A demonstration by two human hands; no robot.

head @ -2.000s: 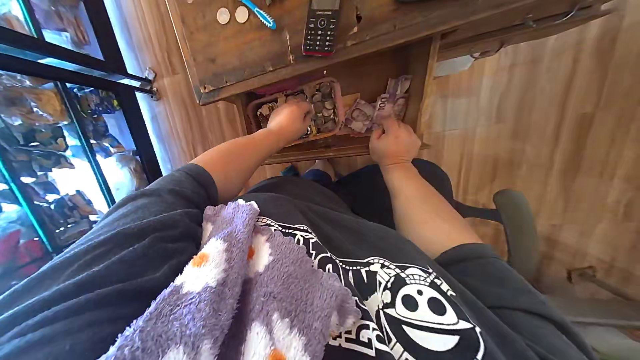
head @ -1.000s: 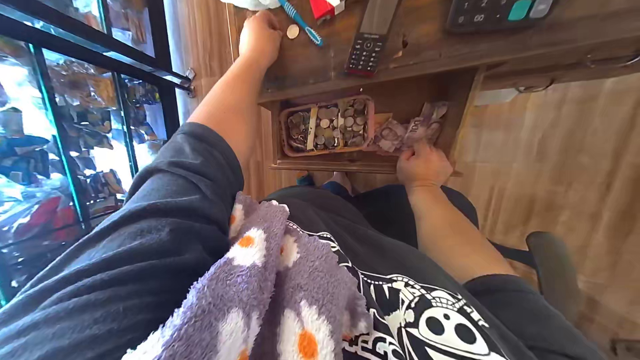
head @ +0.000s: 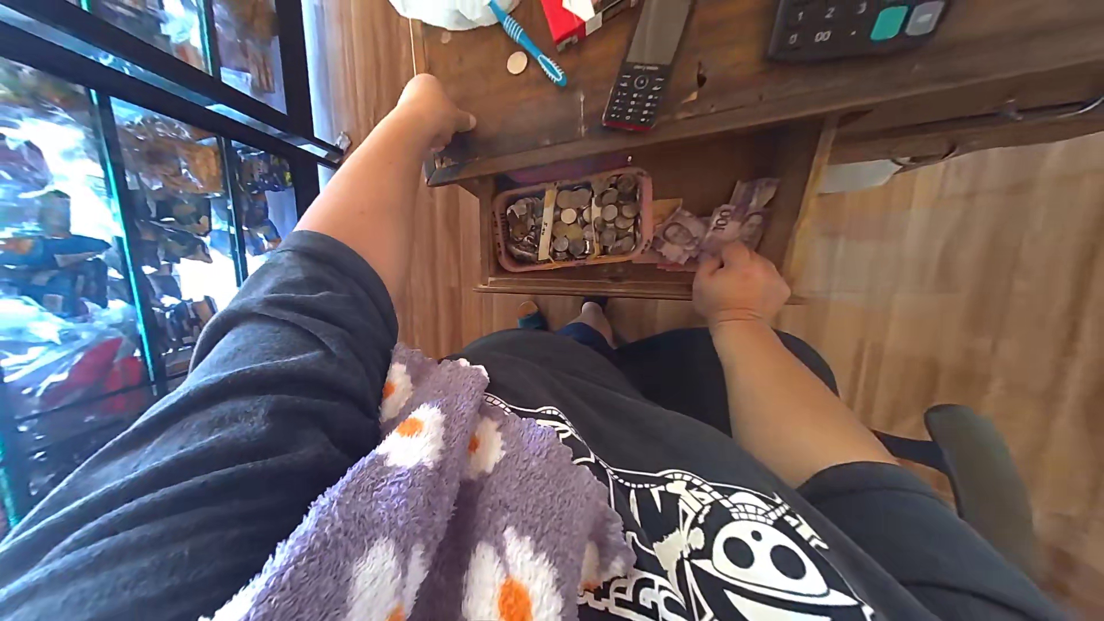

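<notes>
My left hand (head: 434, 114) is at the left edge of the wooden desk top, fingers bent; whether it holds anything cannot be told. My right hand (head: 740, 283) is at the front of the open wooden drawer (head: 595, 286), its fingers on banknotes (head: 735, 217) that lie fanned in the drawer's right part. Left of the notes stands a pink plastic basket (head: 649, 216) of coins (head: 569, 216), split into sections by pale strips. A single coin (head: 517, 62) lies on the desk beside a blue and white toothbrush (head: 539, 56).
On the desk lie a keypad mobile phone (head: 640, 86), a calculator (head: 849, 30), a red box (head: 565, 21) and a white plastic bag (head: 457, 10). A glass-fronted case (head: 129, 198) with packaged goods stands at left. A chair armrest (head: 983, 474) is at lower right.
My left hand has left the coin basket, reached up to the desk's far left, then come a little nearer along its edge. My right hand stays at the banknotes. The view has shifted.
</notes>
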